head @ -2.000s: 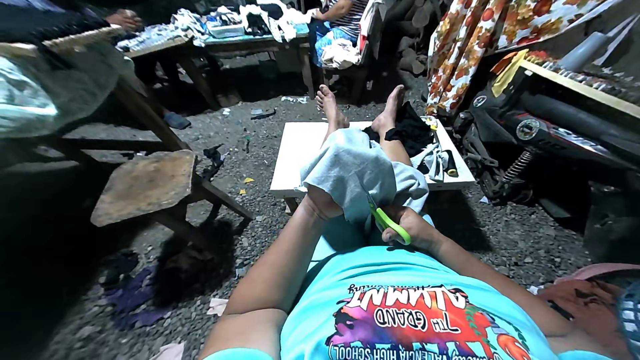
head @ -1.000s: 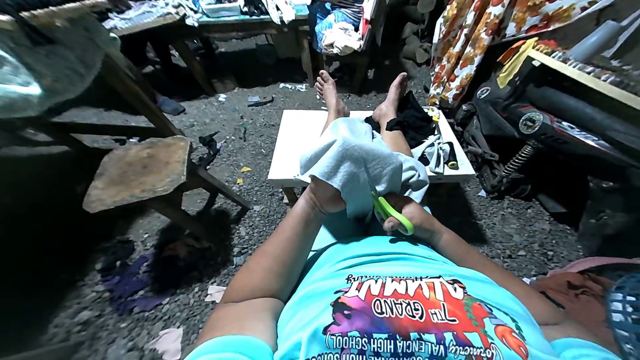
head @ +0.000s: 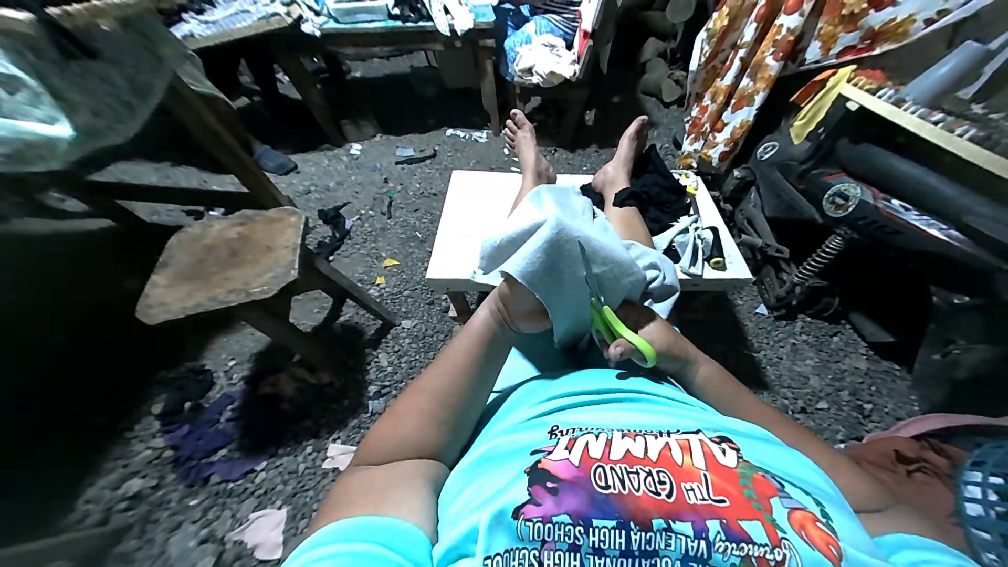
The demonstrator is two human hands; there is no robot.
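A light grey cloth (head: 543, 236) lies over my lower legs, above a low white table (head: 461, 228). My left hand (head: 524, 305) holds the cloth's near edge, its fingers mostly hidden beneath the fabric. In my right hand (head: 630, 335) are scissors with lime-green handles (head: 622, 327), their blades pointing up and away over the cloth. Whether the blades are parted is hard to tell. Black fabric (head: 657, 193) is beside my foot on the table, and nearer the table's right edge lie pale cloth strips (head: 687, 244) and a dark object with a yellow end (head: 716, 250).
A wooden stool (head: 228, 256) stands at the left on gravel. Purple cloth scraps (head: 209, 441) lie on the ground. A motorcycle (head: 858, 197) is at the right, near a floral curtain (head: 732, 71). Worktables (head: 402, 35) with fabric stand at the back; a blue plastic basket (head: 984, 496) is lower right.
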